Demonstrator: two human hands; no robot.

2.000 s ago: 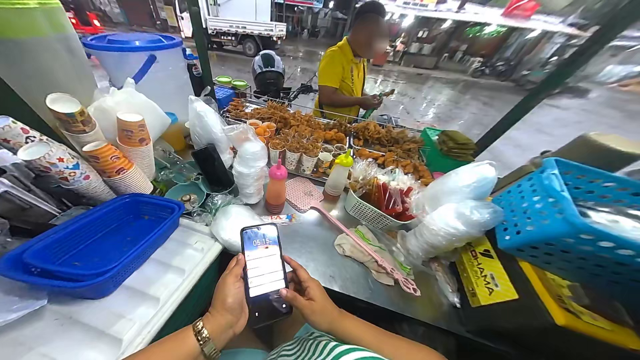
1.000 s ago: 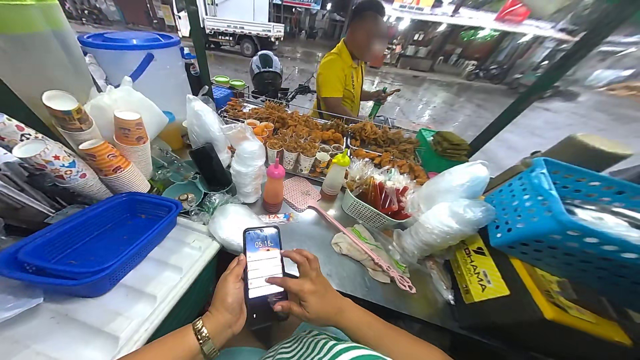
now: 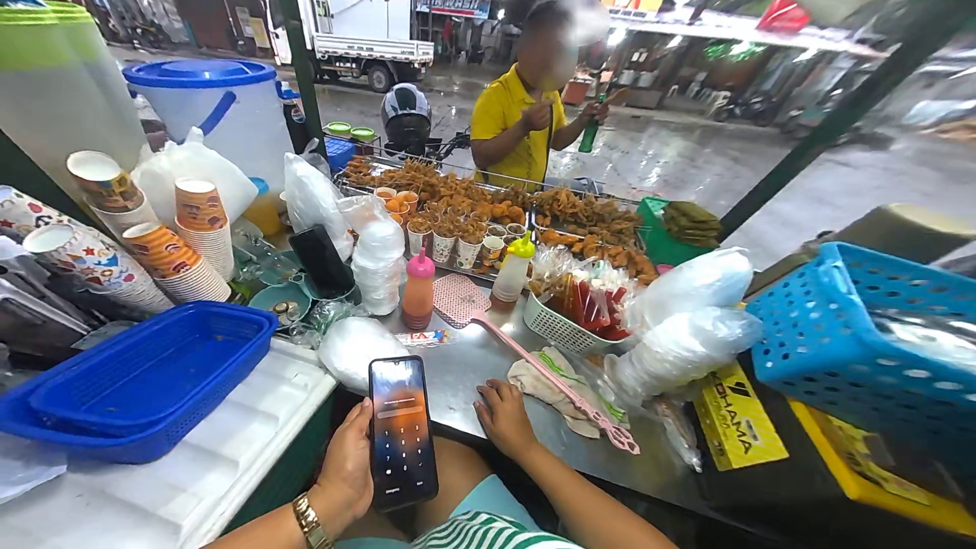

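A smartphone (image 3: 402, 435) with a lit number keypad is held upright in my left hand (image 3: 347, 461), its wrist wearing a gold watch. My right hand (image 3: 507, 419) rests on the edge of the metal counter (image 3: 457, 366), holding nothing, beside a folded cloth (image 3: 557, 389). On that cloth lies the handle of a pink fly swatter (image 3: 560, 385). Behind the phone sit a white plastic bag (image 3: 356, 352) and a sauce bottle with a pink cap (image 3: 418, 293). A bottle with a yellow cap (image 3: 512, 271) stands to its right.
Trays of fried food (image 3: 473, 191) and filled paper cups (image 3: 444, 245) line the far side. Nested blue baskets (image 3: 152, 374) lie on a white lid at left, near stacked paper cups (image 3: 202, 221). A turquoise basket (image 3: 869, 328) is at right. A person in yellow (image 3: 518, 122) stands beyond.
My right hand has left the phone and moved right onto the counter edge. The phone screen now shows a keypad. The person in yellow has raised one hand.
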